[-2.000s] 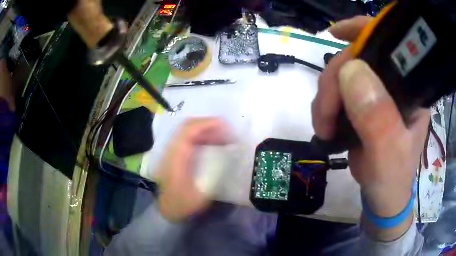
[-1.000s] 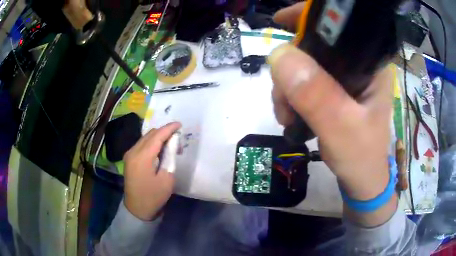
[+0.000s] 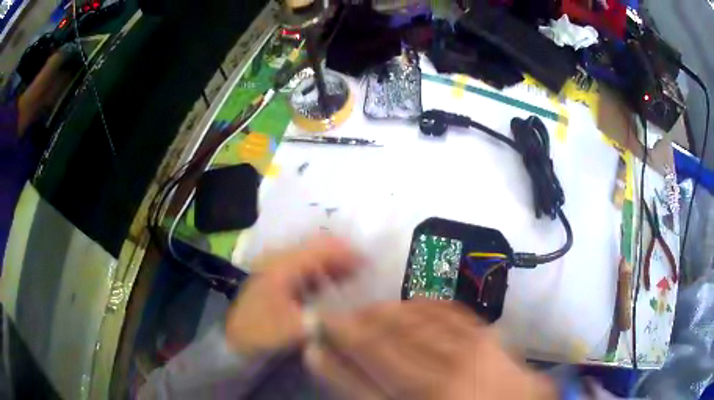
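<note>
The black socket housing (image 3: 495, 237) lies open on the white sheet, with the green circuit board (image 3: 443, 266) at its left and yellow, blue and red wires at its right. The black power cord (image 3: 540, 166) runs from its right side to a tied coil and plug. My left hand (image 3: 293, 293) and my right hand (image 3: 423, 351) are close together at the sheet's front edge, both blurred. What they hold, if anything, cannot be made out. My right hand covers the housing's lower edge.
A tape roll (image 3: 322, 101), tweezers (image 3: 333, 141) and a screw tray (image 3: 393, 91) lie at the back left. A black housing half (image 3: 226, 198) lies left. Pliers (image 3: 660, 251) and a wooden-handled screwdriver (image 3: 624, 305) lie right. A suspended screwdriver (image 3: 317, 58) hangs over the tape.
The large electric screwdriver has left my right hand and is not seen in it. My right hand has moved down and left beside my left hand. The cord coil has come into view.
</note>
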